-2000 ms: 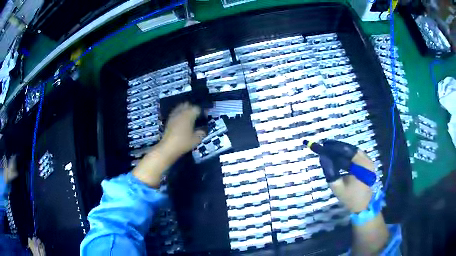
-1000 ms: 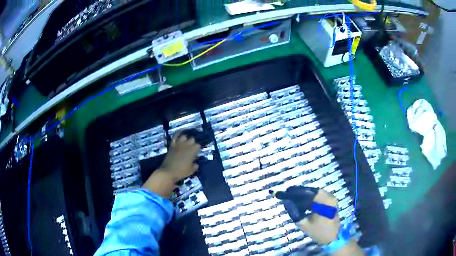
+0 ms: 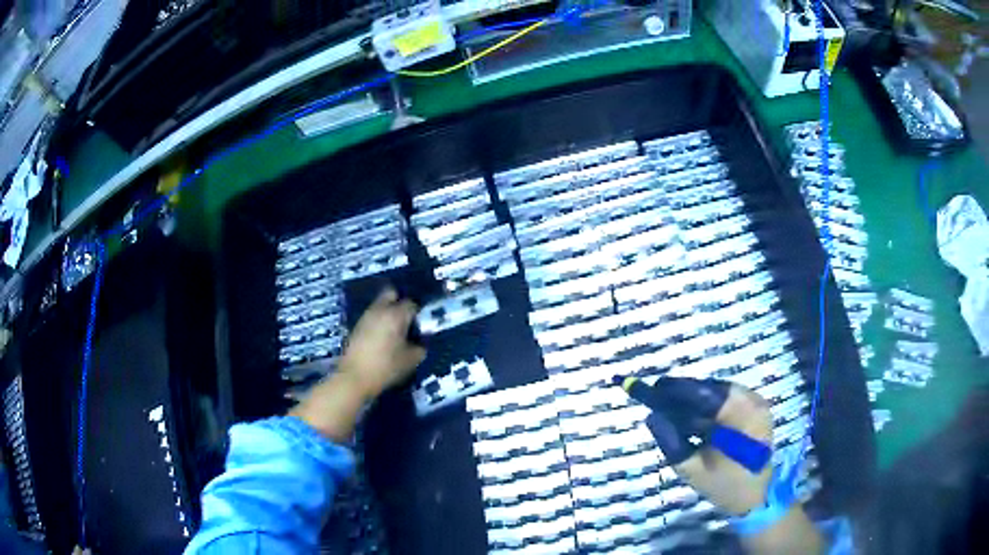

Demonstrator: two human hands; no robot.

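Observation:
My left hand (image 3: pixel 382 345) grips the left end of a silver-white part with black blocks (image 3: pixel 458 310), held over the tray's dark floor. A similar part (image 3: pixel 453 387) lies just below it, slightly tilted. My right hand (image 3: pixel 729 461), with black covering on its fingers, holds a pen-like tool (image 3: pixel 741 448) with a blue rear end. The tool's yellow tip points up and left over the rows of parts. The black tray (image 3: pixel 607 106) holds many silver parts in columns. My left fingertips are partly hidden against the dark floor.
More silver parts (image 3: pixel 830 206) lie on the green mat right of the tray. A blue cord (image 3: pixel 822 314) crosses the tray's right edge. A dark container of shiny contents (image 3: pixel 920 103), a crumpled white cloth (image 3: pixel 965 255) and a pale box (image 3: pixel 797 54) stand right. Another dark tray (image 3: pixel 130 379) is left.
My left hand has moved down from the upper rows and now grips one of the two loose parts, apart from the other. My right hand still holds the tool. The camera view has shifted.

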